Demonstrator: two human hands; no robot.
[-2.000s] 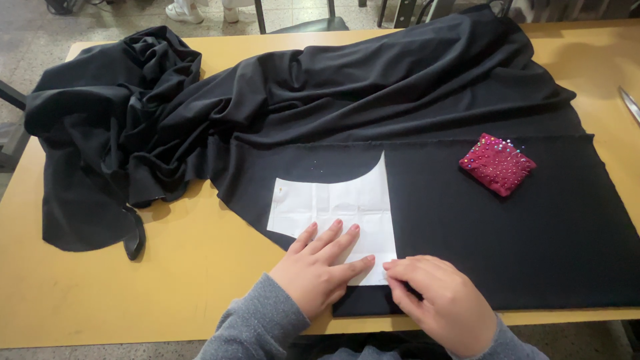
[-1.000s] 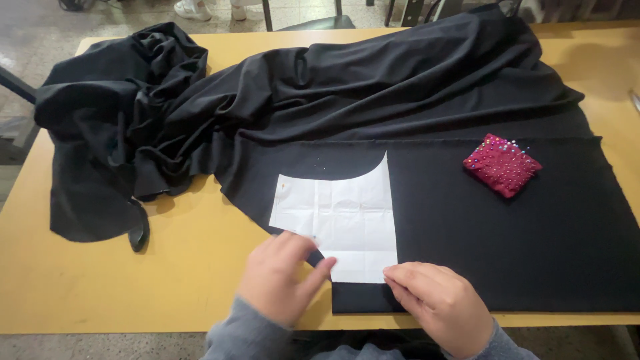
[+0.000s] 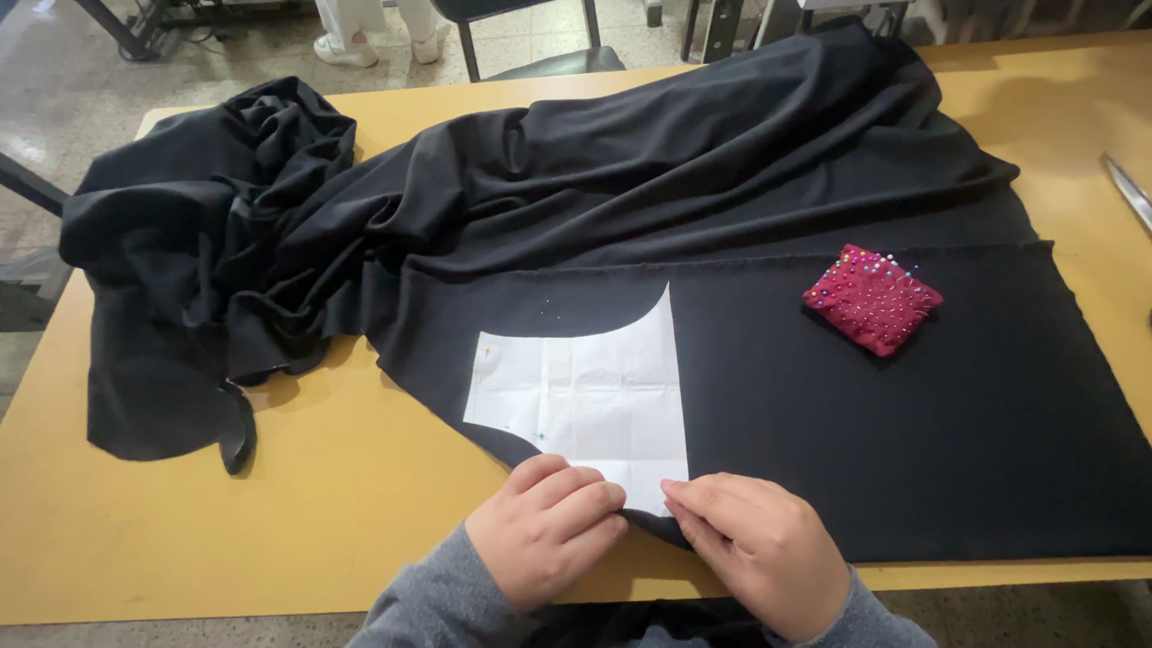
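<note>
A white paper pattern piece [image 3: 598,387] with fold creases lies on black fabric [image 3: 855,432] near the table's front edge. My left hand [image 3: 553,522] grips the fabric edge and the pattern's lower left edge, its thumb hidden. At the pattern's lower right corner, my right hand [image 3: 765,540] pinches with thumb and index finger; whatever is between the fingertips is too small to tell. A pin with a small green head [image 3: 542,436] sits in the pattern's lower left part. To the right, a dark red pincushion [image 3: 871,299] full of pins rests on the fabric.
Bunched black fabric [image 3: 207,207] spreads over the left and back of the yellow table [image 3: 360,531]. A metal blade [image 3: 1127,191] shows at the right edge. Behind the table are a chair [image 3: 567,65] and the legs of another person [image 3: 351,27].
My left hand lay flat on the pattern, then lifted off to the left, and is now closed on its lower left edge. The fabric edge there is now raised. My right hand stays at the corner.
</note>
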